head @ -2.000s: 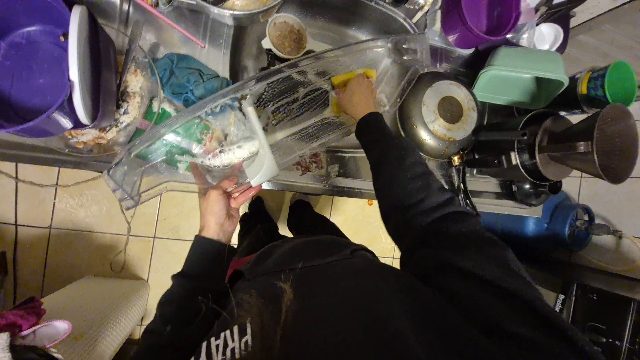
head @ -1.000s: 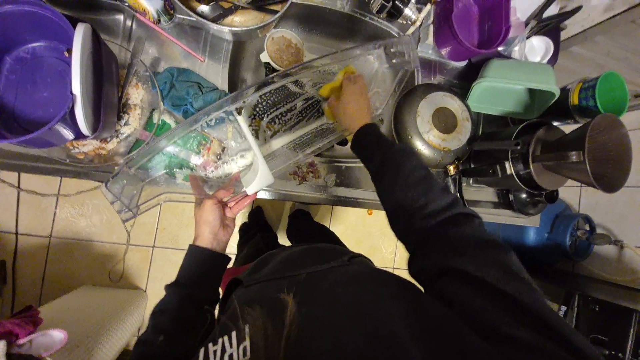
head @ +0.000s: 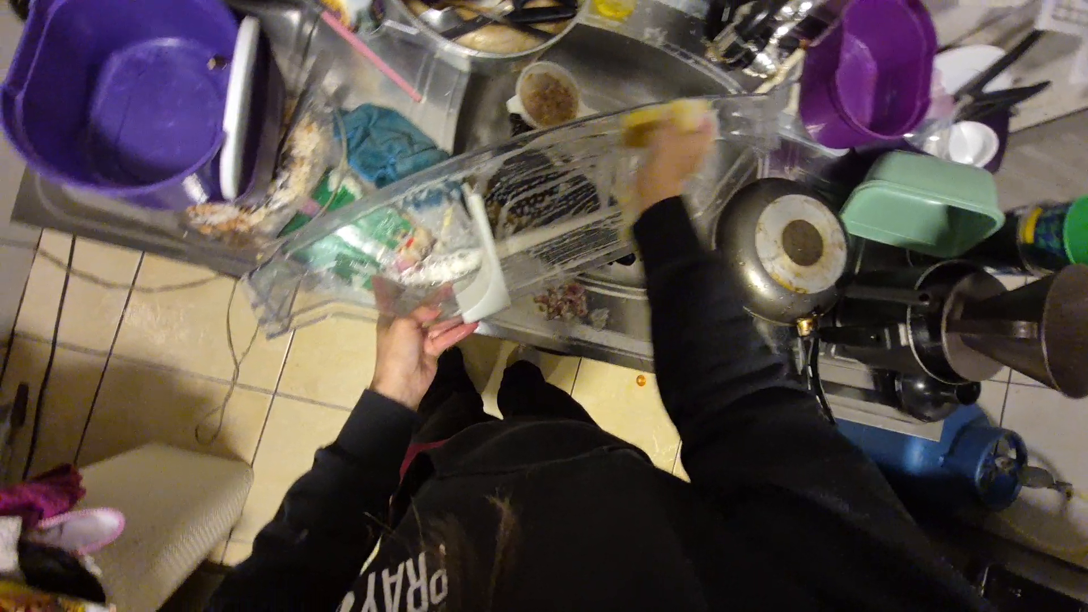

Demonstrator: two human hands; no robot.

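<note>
A long clear plastic bin (head: 561, 229), like a refrigerator drawer or shelf, lies slanted over the steel sink, with streaks of suds on it. My left hand (head: 414, 344) grips its near edge beside a white plastic divider (head: 486, 263). My right hand (head: 676, 157), blurred, holds a yellow sponge (head: 654, 123) against the bin near its far right end. Through the clear plastic show a patterned dark item and a green bag (head: 365, 229). Behind the bin stands a small white cup (head: 548, 93) with brown contents. A teal cloth (head: 387, 144) lies at its left.
At the left stands a purple tub (head: 153, 93) beside food scraps (head: 289, 178). An upturned pan (head: 786, 246), a green container (head: 926, 204), a purple container (head: 871, 72) and a dark metal jug (head: 1037, 327) crowd the right. Food bits (head: 561, 304) lie on the sink's near edge.
My right hand has moved with the sponge toward the bin's far right end. My left hand still holds the near edge.
</note>
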